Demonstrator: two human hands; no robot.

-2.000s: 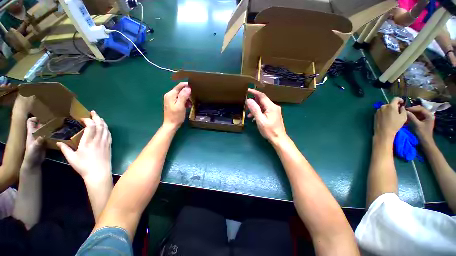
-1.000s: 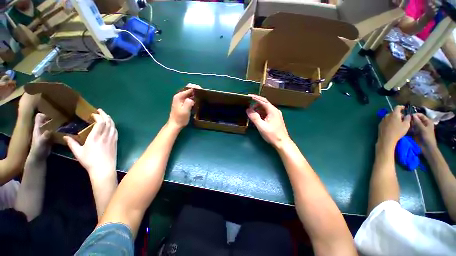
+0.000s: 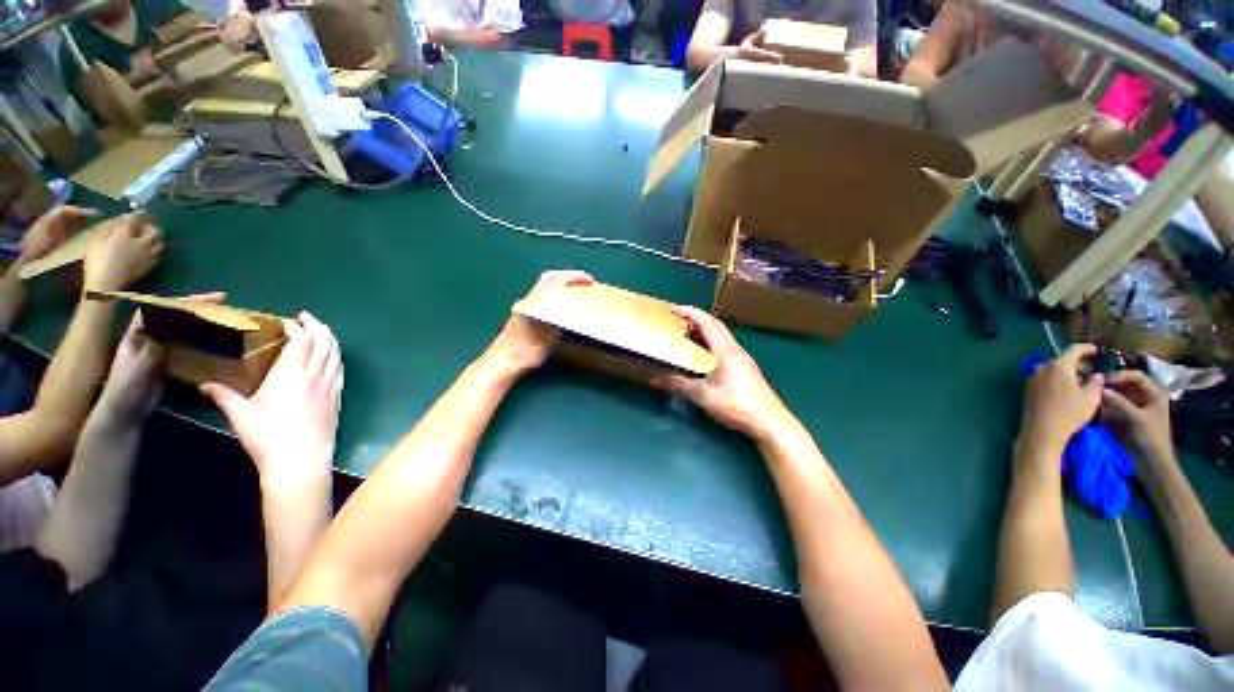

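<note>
The small brown mailer box (image 3: 616, 325) is in front of me on the green mat, its lid swung forward over the opening with the front edge still a little raised. The lid hides the inside. My left hand (image 3: 544, 318) holds the box and lid at the left end. My right hand (image 3: 724, 376) holds the right end, with fingers at the lid corner and the side. A second small mailer box (image 3: 794, 306) stands open behind to the right, with dark cables (image 3: 805, 269) in it.
A large carton (image 3: 738, 84) stands behind the second box. A white cord (image 3: 514, 223) crosses the bench. Dark cables (image 3: 968, 277) lie at the right. A neighbour at left closes another box (image 3: 223, 345); a blue cloth (image 3: 1099, 466) lies by the right-hand worker.
The lid of my box has come down from upright to nearly closed, hiding the contents. The left neighbour's box lid has also folded forward. The view has tilted up.
</note>
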